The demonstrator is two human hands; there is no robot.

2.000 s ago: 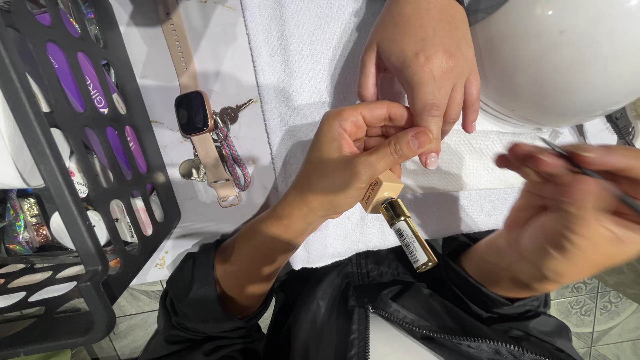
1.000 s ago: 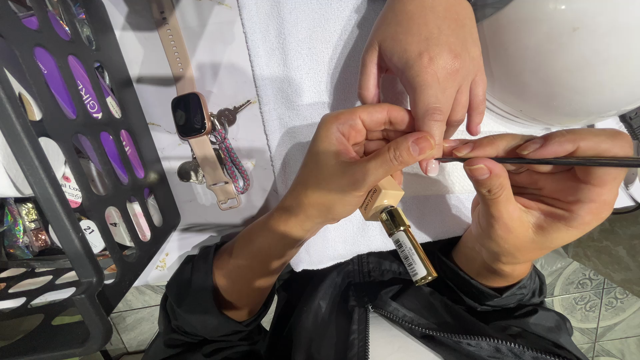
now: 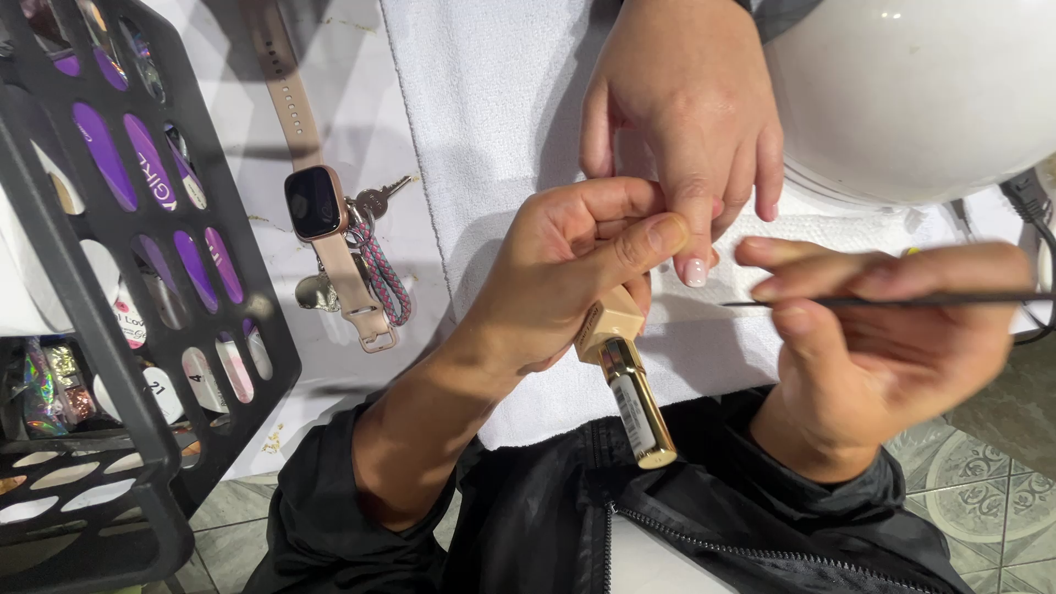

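My left hand (image 3: 569,264) grips a finger of another person's hand (image 3: 689,107) between thumb and fingers; that finger's nail (image 3: 695,272) looks glossy pale pink. Below my left fingers, a nail polish bottle with a beige body (image 3: 615,318) and gold cap (image 3: 637,412) points down toward my lap, seemingly held by the same hand. At the right, my right hand (image 3: 891,346), partly blurred, pinches a thin dark nail brush (image 3: 874,300). The brush's tip points left, a short way right of the pink nail, not touching it.
A white towel (image 3: 487,124) lies under the hands, with a textured paper towel (image 3: 808,239) on it. A rounded white device (image 3: 916,91) stands upper right, near a black cable (image 3: 1035,214). Left are a smartwatch (image 3: 316,202), keys (image 3: 384,196) with a braided cord, and a black plastic basket (image 3: 272,330) of nail supplies.
The brush was away from the nail in the oldest frame, at the nail one second ago, and is now drawn back to the right. My left hand keeps its hold on the finger.
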